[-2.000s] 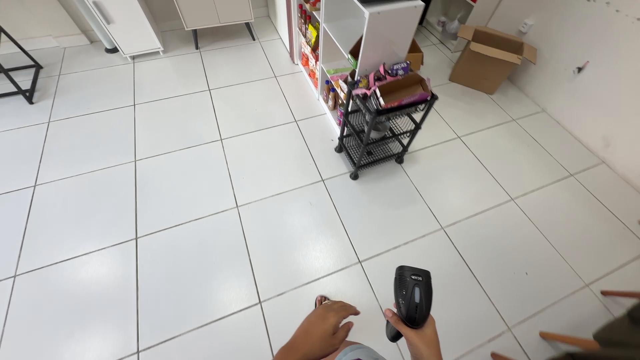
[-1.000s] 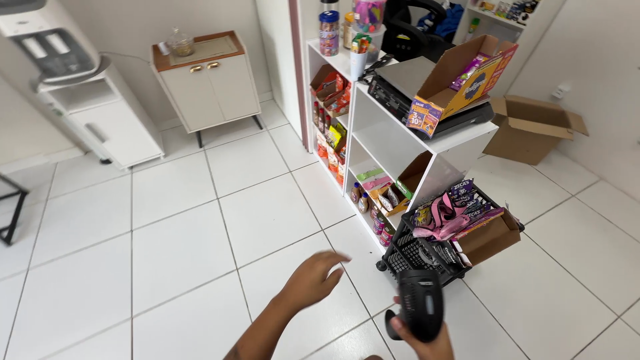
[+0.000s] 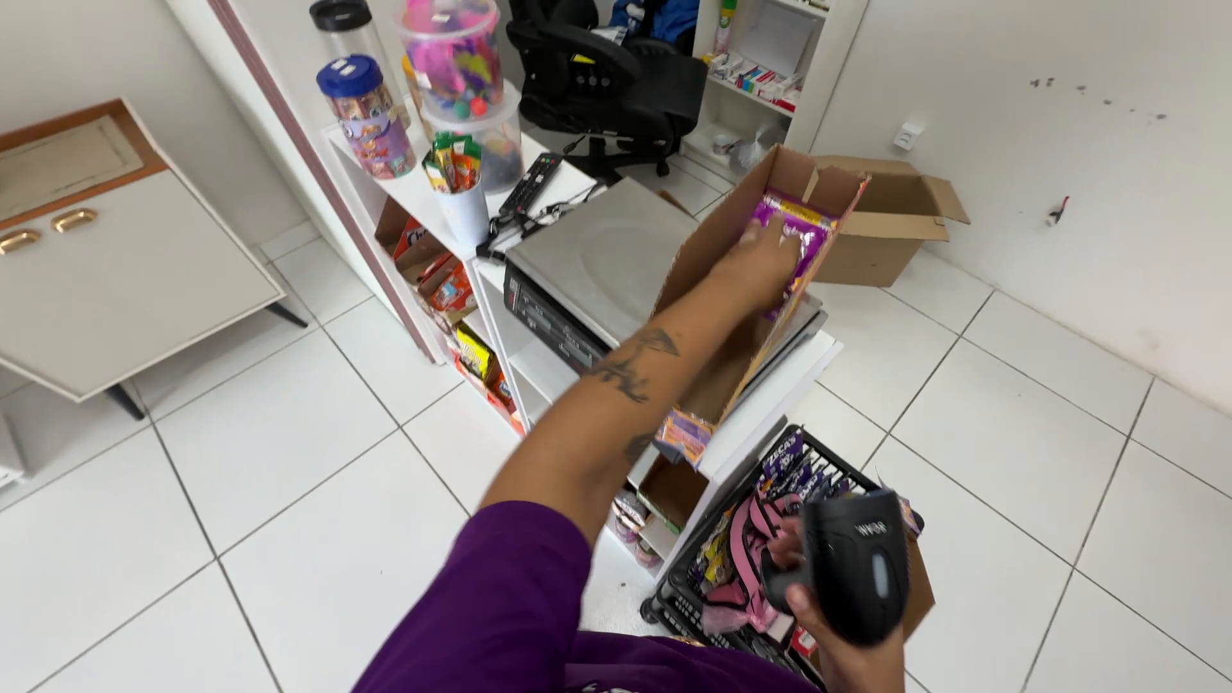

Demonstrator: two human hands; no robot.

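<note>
My left hand (image 3: pixel 765 260) reaches into an open cardboard box (image 3: pixel 717 226), its fingers on a purple candy packet (image 3: pixel 801 223) at the far end; whether they grip it is hard to tell. The box rests on a flat silver-topped appliance (image 3: pixel 606 255) on the white shelf unit. My right hand (image 3: pixel 833 616), low at the right, holds a black handheld barcode scanner (image 3: pixel 857 568) by its handle, above a black basket cart (image 3: pixel 683 597) with packets and a pink strap (image 3: pixel 746 549) in it.
Jars (image 3: pixel 371 115), a cup of sachets (image 3: pixel 464 207) and a remote control (image 3: pixel 531 183) stand or lie on the shelf top. Behind are an office chair (image 3: pixel 616 87) and another open carton (image 3: pixel 857 250). A cabinet (image 3: pixel 125 260) is at the left.
My left hand has moved from over the floor into the box on the shelf unit. My right hand still holds the scanner. The view has come closer to the shelves.
</note>
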